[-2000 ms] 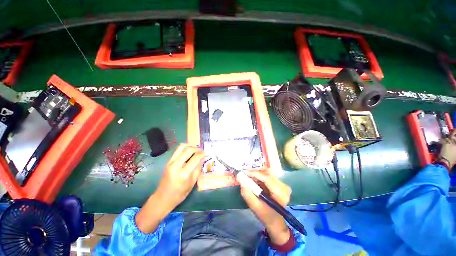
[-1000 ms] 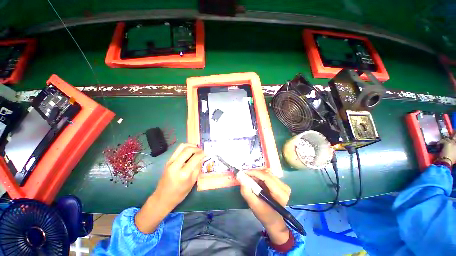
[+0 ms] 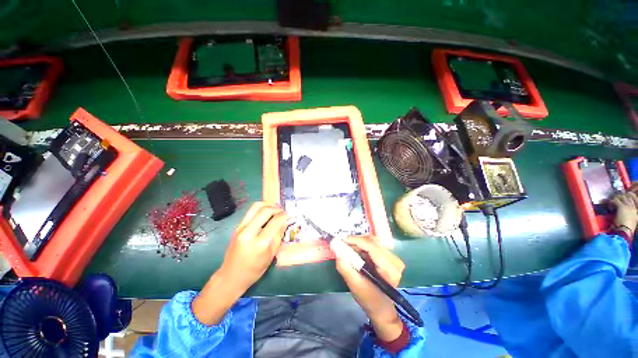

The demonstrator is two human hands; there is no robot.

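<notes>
An open tablet (image 3: 323,168) with a silver-grey battery lies in an orange-red foam tray (image 3: 374,183) in front of me. My left hand (image 3: 250,241) is at the tray's near left corner, fingertips pinched together over the board; what they pinch is too small to tell. My right hand (image 3: 369,269) holds a soldering iron (image 3: 358,261) like a pen. Its tip points left over the bright near end of the tablet, close to my left fingertips. Glare hides whether the tip touches the board.
Red-wired parts (image 3: 175,225) and a black block (image 3: 220,199) lie left. A whitish tub (image 3: 427,211), small fan (image 3: 406,157) and iron stand (image 3: 500,178) stand right. Tilted trays (image 3: 105,203) lie far left, a desk fan (image 3: 50,328) lower left. Another person's hand (image 3: 622,210) works at right.
The trays on the conveyor belt at the back have moved to the right. My hands and the soldering iron have hardly moved. The view has shifted slightly.
</notes>
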